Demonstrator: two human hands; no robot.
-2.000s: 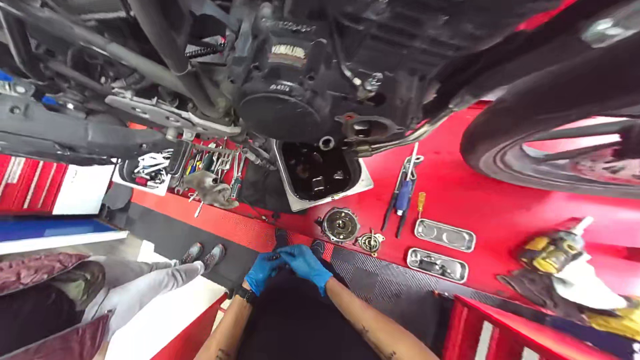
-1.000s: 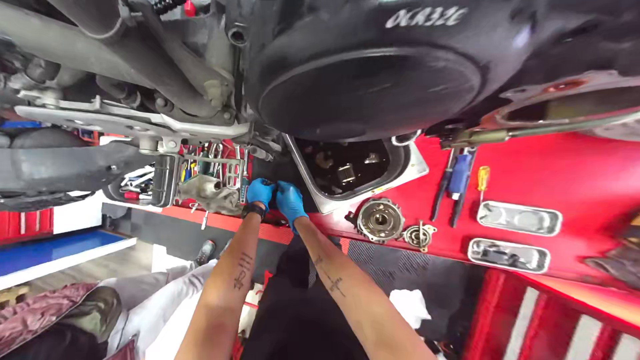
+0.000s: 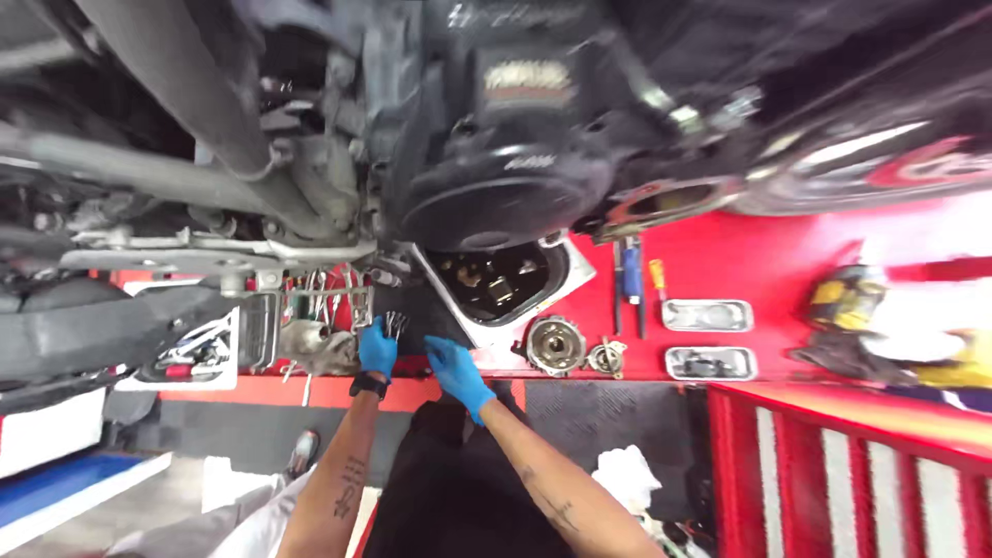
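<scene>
My left hand [image 3: 377,349], in a blue glove, is at a small cluster of metal pieces [image 3: 396,323] on a black mat [image 3: 426,314]; whether it grips them I cannot tell. To its left lie wrenches [image 3: 322,302] and a grey rag [image 3: 318,346]. My gloved right hand [image 3: 453,369] hovers by the mat's front edge with its fingers extended and nothing visible in it. Behind it stands a drain pan [image 3: 496,310] holding dark oil and metal parts. A round metal engine part [image 3: 556,346] and a smaller one [image 3: 605,358] sit to the right.
A motorcycle engine [image 3: 496,170] hangs low above the red bench [image 3: 736,263]. Blue-handled pliers [image 3: 632,275], a yellow screwdriver [image 3: 657,275] and two metal trays [image 3: 707,315] [image 3: 711,363] are at right. A tool bin [image 3: 232,349] stands left. Another person's leg [image 3: 232,511] is at lower left.
My hands were close together before and are now apart, the left by the small metal pieces, the right beside the pan's front corner. The view has shifted.
</scene>
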